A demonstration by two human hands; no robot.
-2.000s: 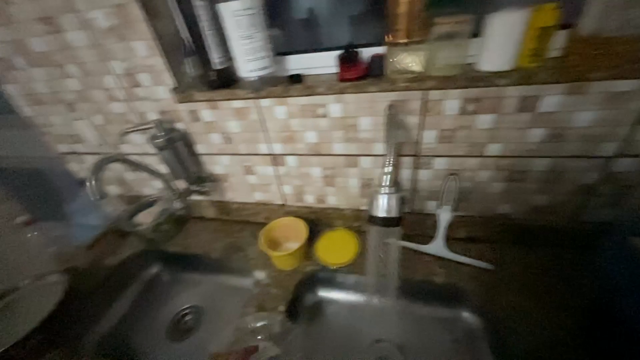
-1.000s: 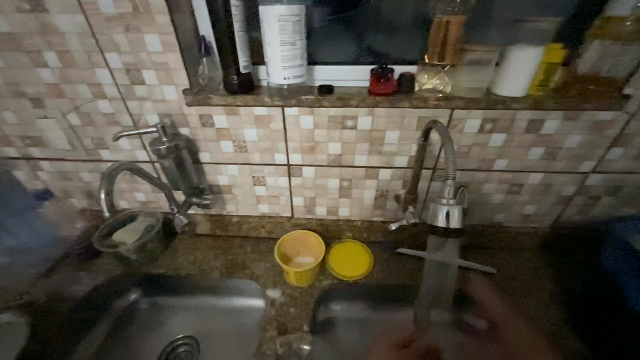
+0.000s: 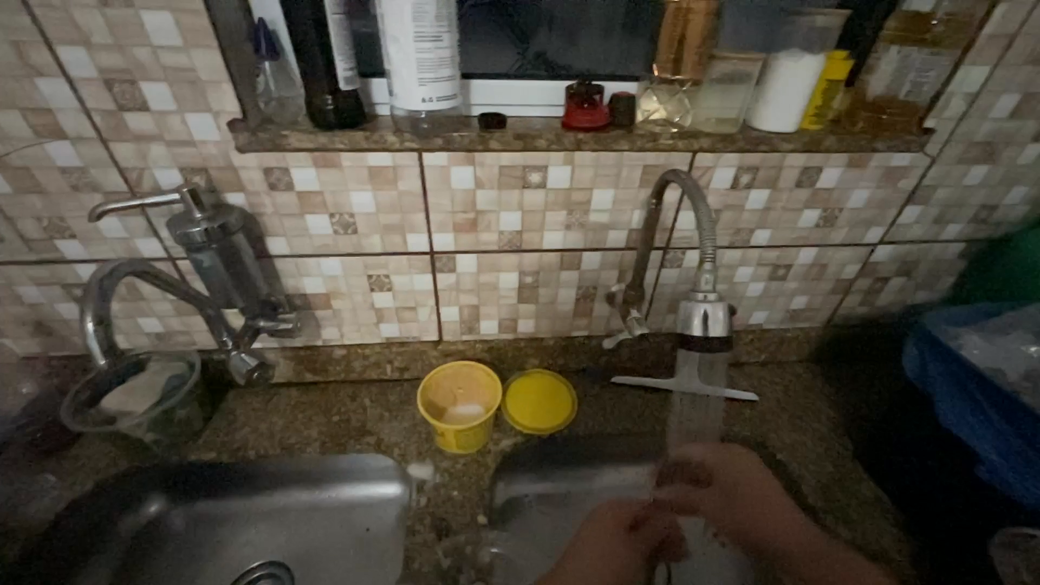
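Note:
Water runs from the spray head of the right faucet [image 3: 705, 321] over my two hands, which are close together above the right steel sink [image 3: 561, 479]. My left hand [image 3: 630, 532] is lower, its fingers curled near the other hand. My right hand [image 3: 703, 483] lies under the stream. Blur and dim light hide whether either hand holds anything. Behind the sinks stand an open yellow tub [image 3: 460, 406] with pale contents and, beside it, a round yellow lid [image 3: 539, 401]. A white squeegee [image 3: 686, 387] lies behind the stream.
At left are another steel sink [image 3: 325, 520], a curved faucet [image 3: 146, 276], a soap dispenser [image 3: 213, 244] and a clear bowl [image 3: 134, 402] holding something pale. Bottles and jars line the stone window ledge [image 3: 520, 138]. A blue bag [image 3: 967, 398] is at the right.
My hands, not discernible in the oldest frame and blurred at the lower right one second ago, now show together under the running water. The view has shifted.

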